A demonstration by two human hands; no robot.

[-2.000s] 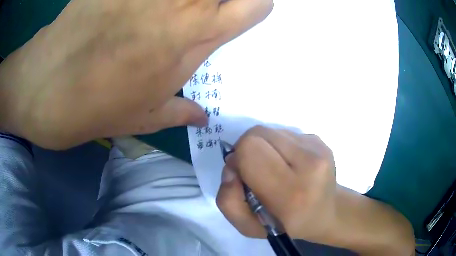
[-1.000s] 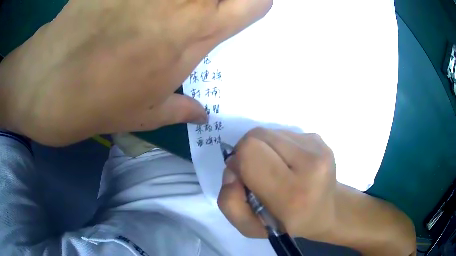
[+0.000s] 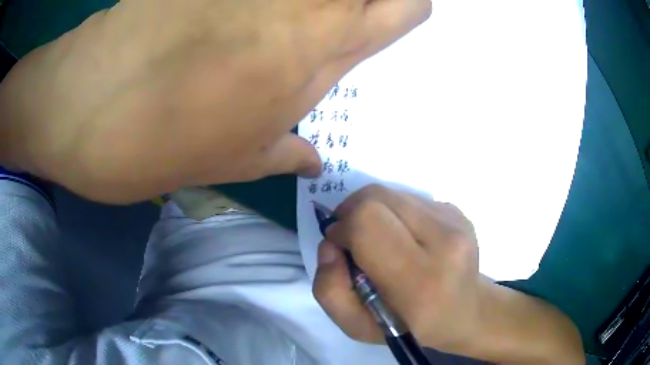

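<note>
A white sheet of paper (image 3: 492, 128) lies on a dark green bench top, with short handwritten lines down its left edge. My right hand (image 3: 399, 264) holds a dark pen with a clear section (image 3: 374, 303), its tip on the paper just below the lowest full line. My left hand (image 3: 185, 100) lies flat over the paper's upper left part, thumb at the left edge beside the writing. It covers the upper lines, and its fingertips are partly cut off by the top of the picture.
The green bench top (image 3: 613, 164) shows around the paper. Dark objects (image 3: 627, 328) lie at the lower right edge. My light grey clothing (image 3: 207, 285) fills the lower left, close to the bench edge.
The paper has shifted right and slightly up under my hands. The pen tip has moved from the end of the lowest line to the start of a new line below it.
</note>
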